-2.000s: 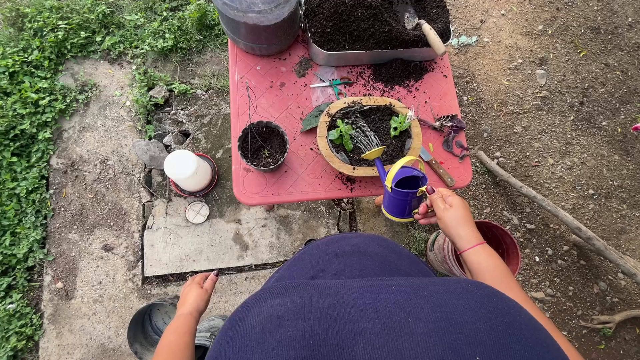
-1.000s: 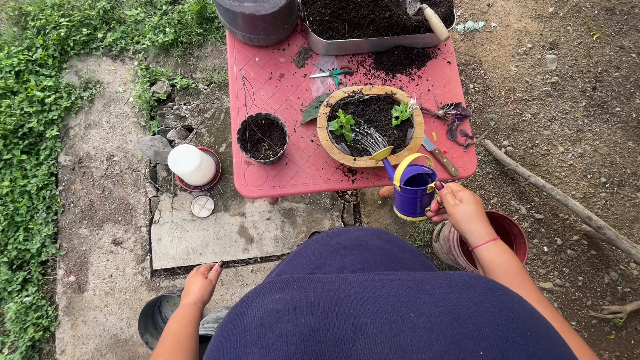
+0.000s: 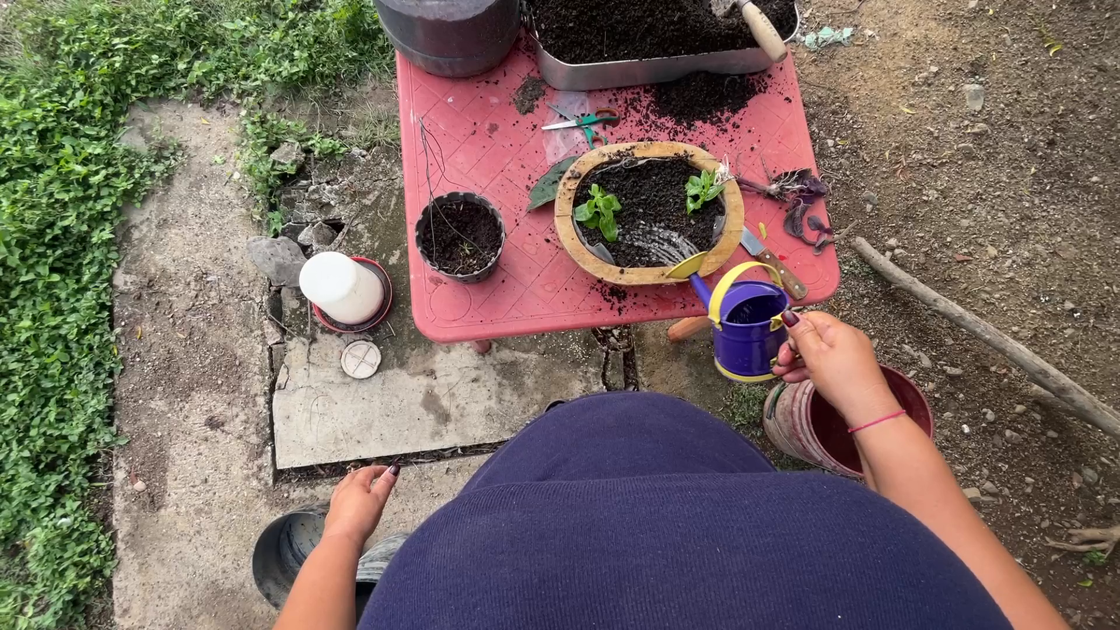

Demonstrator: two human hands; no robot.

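Observation:
My right hand [image 3: 827, 354] grips the handle of a small purple watering can [image 3: 748, 328] with yellow trim, just off the table's front edge. Its yellow rose [image 3: 687, 265] is tilted over the rim of an oval wooden planter [image 3: 567, 214], and thin streams of water fall on the dark soil. Two small green seedlings stand in that soil, one at the left [image 3: 598, 212] and one at the right [image 3: 703, 190]. My left hand [image 3: 359, 503] hangs at my side with nothing in it, above a dark bucket [image 3: 278, 556].
On the red table [image 3: 525, 311] are a black pot [image 3: 460, 236], scissors [image 3: 582, 122], a knife [image 3: 774, 262], uprooted purple plants [image 3: 801, 197] and a metal tray [image 3: 647, 72] of soil with a trowel [image 3: 763, 31]. A white container [image 3: 341, 287], a reddish bucket [image 3: 792, 429] and a branch [image 3: 989, 332] are on the ground.
The watering can's rose has shifted rightward along the planter's front, from nearer its middle. My right hand keeps hold of the can, and my left hand stays empty.

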